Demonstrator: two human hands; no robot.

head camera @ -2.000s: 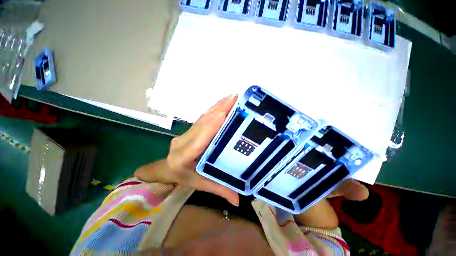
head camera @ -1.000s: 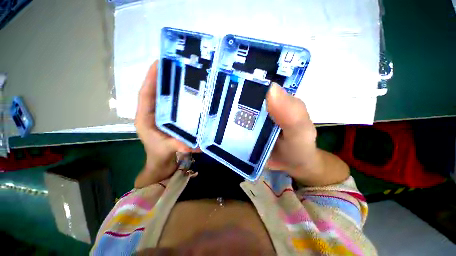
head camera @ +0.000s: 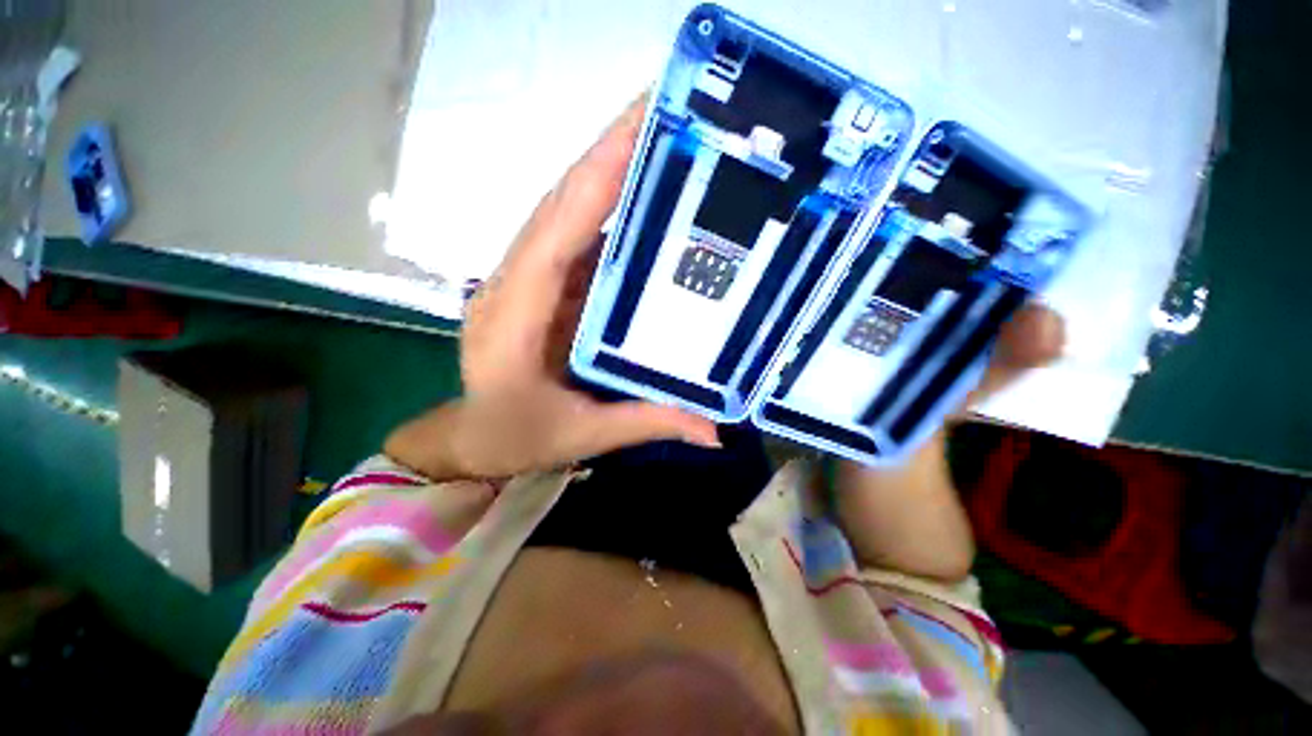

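Note:
Two light-blue phone housings are held side by side above the white sheet (head camera: 482,137), open insides facing up, with black pads and a small dotted label in each. My left hand (head camera: 540,331) holds the left housing (head camera: 688,324) by its left edge, with the thumb along its lower edge. My right hand (head camera: 1019,352) is at the right edge of the right housing (head camera: 849,381); most of its fingers are hidden behind the housing. The two housings touch or nearly touch along their long sides.
A loose blue housing (head camera: 97,183) lies on the beige-grey board (head camera: 274,130) at left. Clear plastic (head camera: 20,144) is at the far left edge. The green bench (head camera: 1249,331) shows at right. A brown carton (head camera: 170,467) and a red stool (head camera: 1115,561) are below the bench.
Both housings have turned and moved up and to the right in view. My right thumb, over the right housing's inside a second ago, is now at its right edge.

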